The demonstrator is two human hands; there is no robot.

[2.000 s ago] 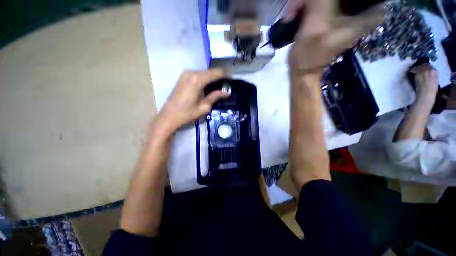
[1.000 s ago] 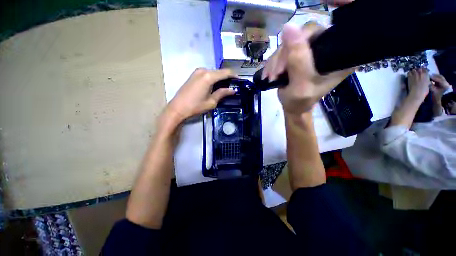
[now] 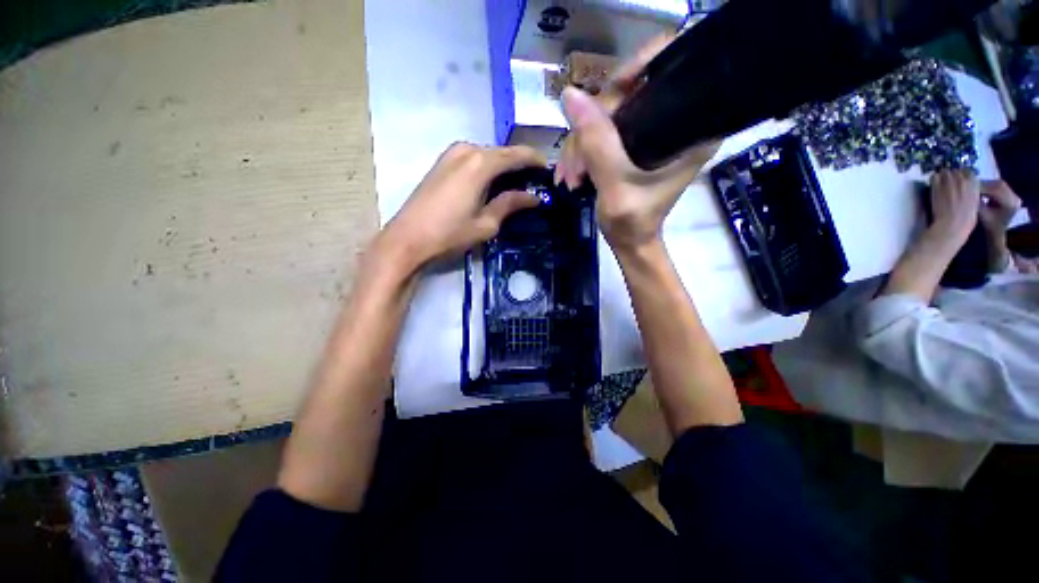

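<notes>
A glossy black housing (image 3: 533, 308) lies on the white sheet in front of me, with a round pale opening and a grid of slots. My left hand (image 3: 461, 211) grips its far end, thumb and fingers around a small dark part there. My right hand (image 3: 632, 171) holds the thick black electric screwdriver (image 3: 729, 85), tilted, its body reaching to the upper right. The driver's tip is hidden behind my right fingers, close to the housing's far end. Whether it touches a screw cannot be seen.
The blue-and-white screw feeder (image 3: 570, 34) stands behind the housing. Another black housing (image 3: 784, 222) lies at right, near a heap of small metallic parts (image 3: 894, 120). A neighbour's hands (image 3: 957, 211) work beside the heap. A cardboard-covered surface (image 3: 182, 239) is at left.
My right hand and the screwdriver have moved from beside the feeder, down and left to the housing's far end. My left hand stays on the housing.
</notes>
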